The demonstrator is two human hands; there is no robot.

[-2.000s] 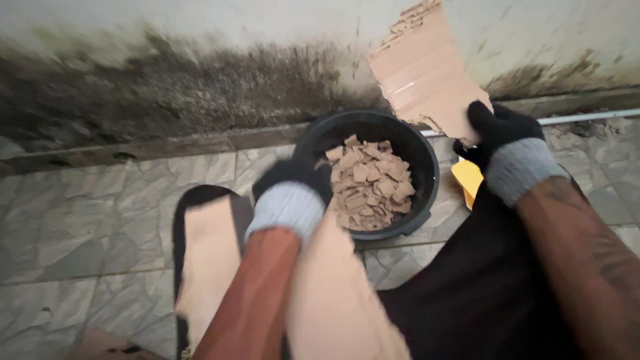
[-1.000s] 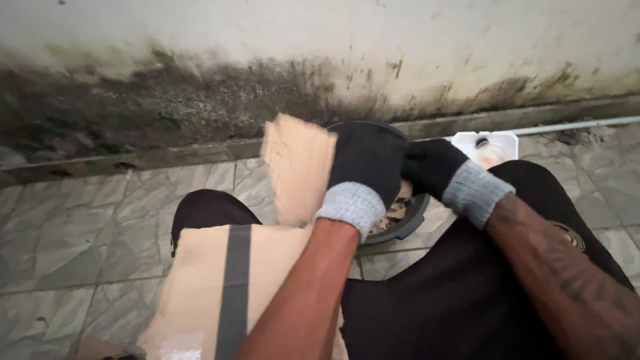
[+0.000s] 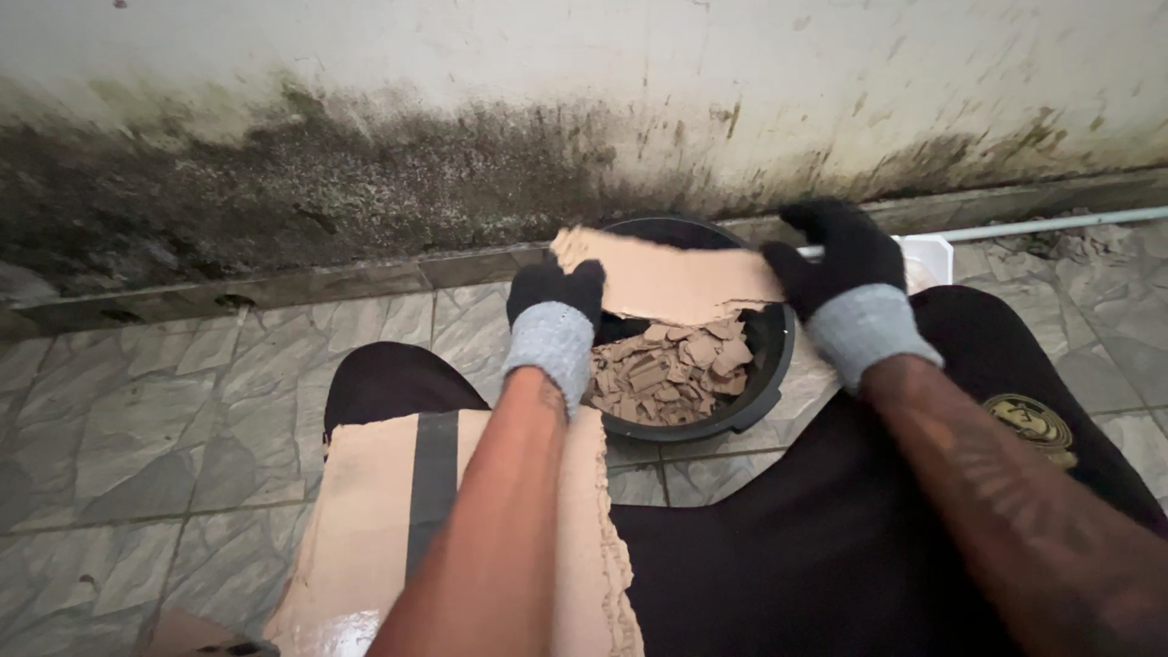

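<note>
Both hands wear black gloves with grey cuffs. My left hand (image 3: pixel 555 306) grips the left end of a torn cardboard strip (image 3: pixel 671 278), held over a round black plastic tub (image 3: pixel 762 401). At the strip's right end is my right hand (image 3: pixel 839 265), its fingers and thumb spread; whether it touches the strip is unclear. Small torn cardboard pieces (image 3: pixel 671 370) lie in the tub. A larger cardboard sheet (image 3: pixel 370 511) with a dark tape band and ragged right edge rests on my left leg, beneath my left forearm.
A stained, mouldy wall (image 3: pixel 411 173) rises behind the tub. Partly behind my right hand sits a white container (image 3: pixel 935 255), with a pale pipe (image 3: pixel 1058 224) running along the wall base. Debris (image 3: pixel 1086 245) lies at the right on the tiled floor (image 3: pixel 246 401).
My hands, close together over the tub one second ago, have moved apart. The torn strip, upright at the tub's left one second ago, now lies crosswise over it. My right hand's fingers have spread.
</note>
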